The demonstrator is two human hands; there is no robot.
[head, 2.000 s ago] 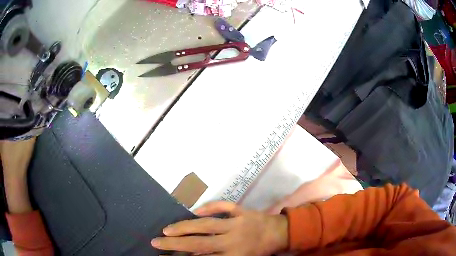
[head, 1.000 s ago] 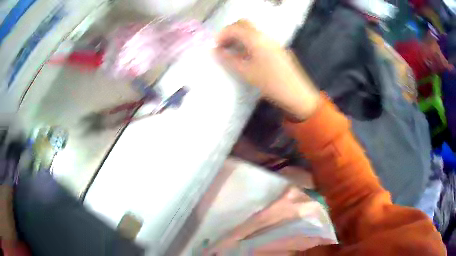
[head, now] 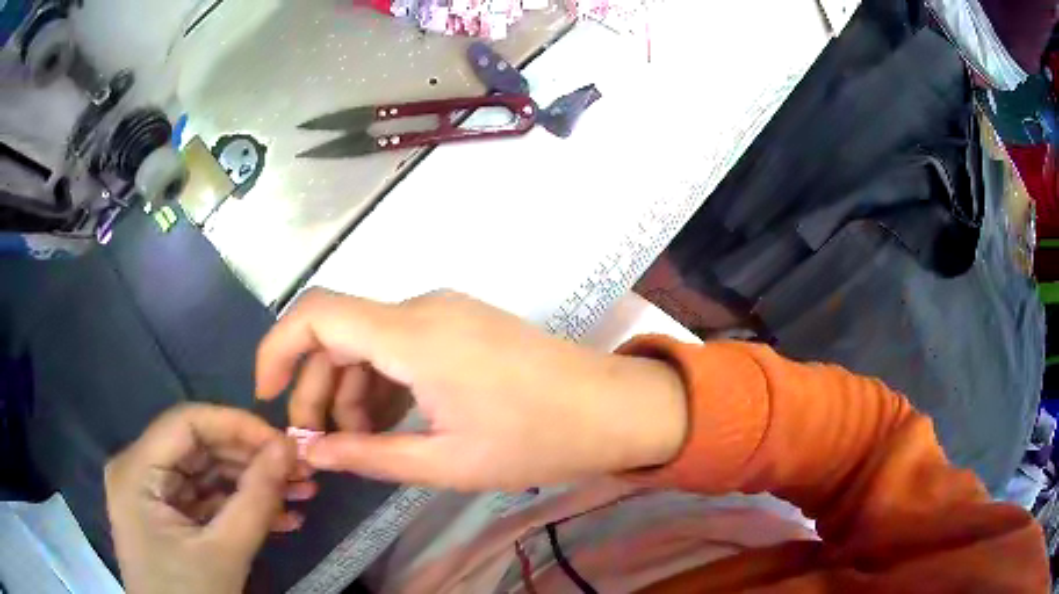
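A small pink-and-white label [head: 304,439] is held between both hands above the dark grey garment panel [head: 81,337]. My left hand [head: 207,493] pinches its left side at the fingertips. My right hand [head: 389,395] comes from the right, its thumb and fingers at the label's other side. Most of the label is hidden by the fingers. The panel runs from under the presser foot area [head: 168,192] down to the lower left. A faint seam line shows on it.
Red-handled thread snips [head: 453,120] lie on the table beyond my hands, with dark cloth scraps [head: 569,109]. The pink-and-white label pile [head: 476,14] is at the top. Dark grey panels [head: 883,267] are heaped at the right. A ruler [head: 616,279] marks the table edge.
My right hand has come back from near the label pile to above the panel. My left hand has come from beside the machine to meet it. A label is now between them.
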